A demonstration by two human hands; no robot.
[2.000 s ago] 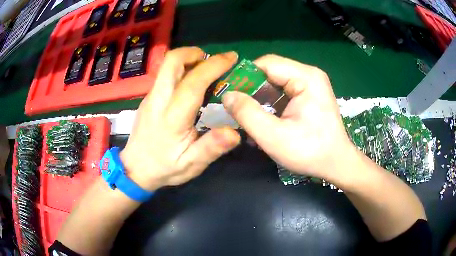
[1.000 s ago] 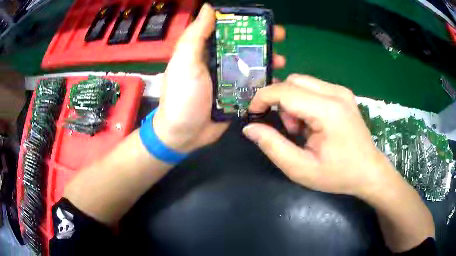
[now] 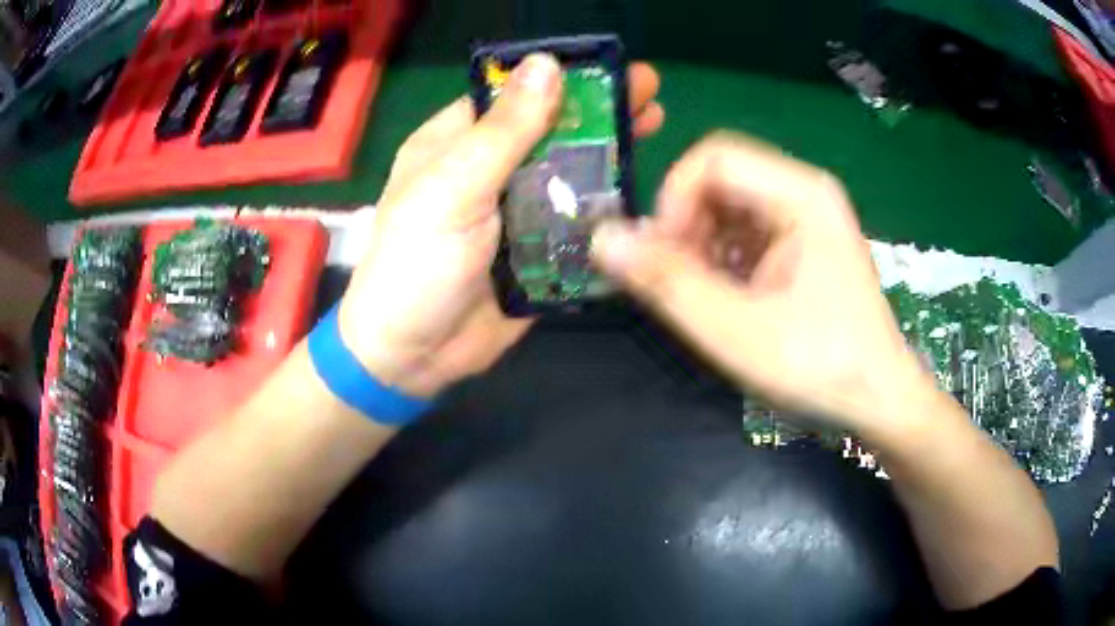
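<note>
My left hand [image 3: 446, 214] holds a dark phone housing [image 3: 626, 135] upright, its open back facing me. A green circuit board [image 3: 587, 113] with a silvery-grey middle lies inside the housing. My left thumb lies over the board's upper part, and fingertips show past the housing's right edge. My right hand [image 3: 770, 269] is blurred at the housing's lower right, fingertips close to the board. Whether they touch it or hold anything small cannot be told.
A red tray [image 3: 147, 391] at left holds a column and a bunch of boards. Another red tray [image 3: 239, 162] with dark phones lies on the green belt [image 3: 758, 92]. A board pile [image 3: 1003, 367] lies right on the black bench [image 3: 587, 489], near a grey post.
Two seconds ago the right hand held a board; now the board lies in the housing in my left hand. Since one second ago, my left thumb has moved onto the board's top.
</note>
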